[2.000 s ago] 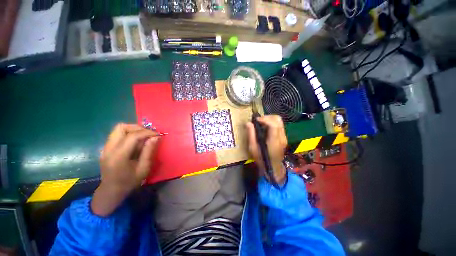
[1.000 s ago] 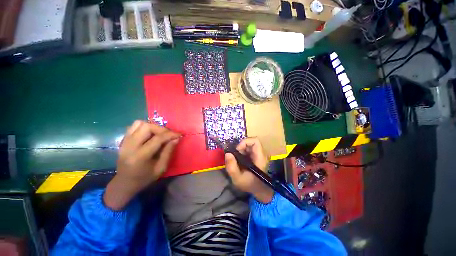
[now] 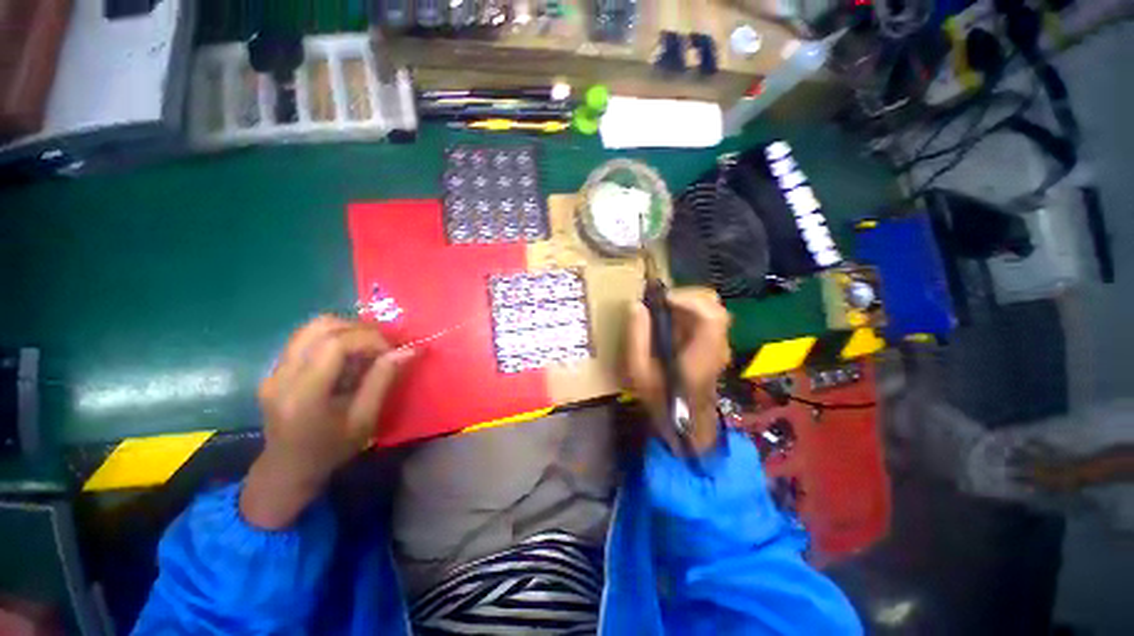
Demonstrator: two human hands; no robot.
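A circuit board panel (image 3: pixel 541 319) lies across the red sheet (image 3: pixel 404 255) and the tan card (image 3: pixel 607 288). My left hand (image 3: pixel 326 379) is over the red sheet's left edge, thumb and finger pinching a thin silvery solder wire (image 3: pixel 429 337) that points toward the panel. My right hand (image 3: pixel 682 352) holds the black soldering iron (image 3: pixel 658 326). Its tip is at the near rim of the round tip-cleaning jar (image 3: pixel 624 209) with whitish contents; exact contact is unclear. Small loose components (image 3: pixel 382 303) lie on the red sheet beyond my left hand.
A second panel (image 3: pixel 494 193) lies behind the first. A black fan (image 3: pixel 721 239) stands right of the jar, with a blue iron stand (image 3: pixel 908 276) beyond. Tweezers and pens (image 3: pixel 497 109), a green object (image 3: pixel 591 109) and a compartment tray (image 3: pixel 305 93) are behind. Red bins (image 3: pixel 827 466) sit low right.
My right hand moved the iron from the jar to the panel, then back to the jar. My left hand stays near the red sheet's left edge with the wire. The camera view has shifted slightly.
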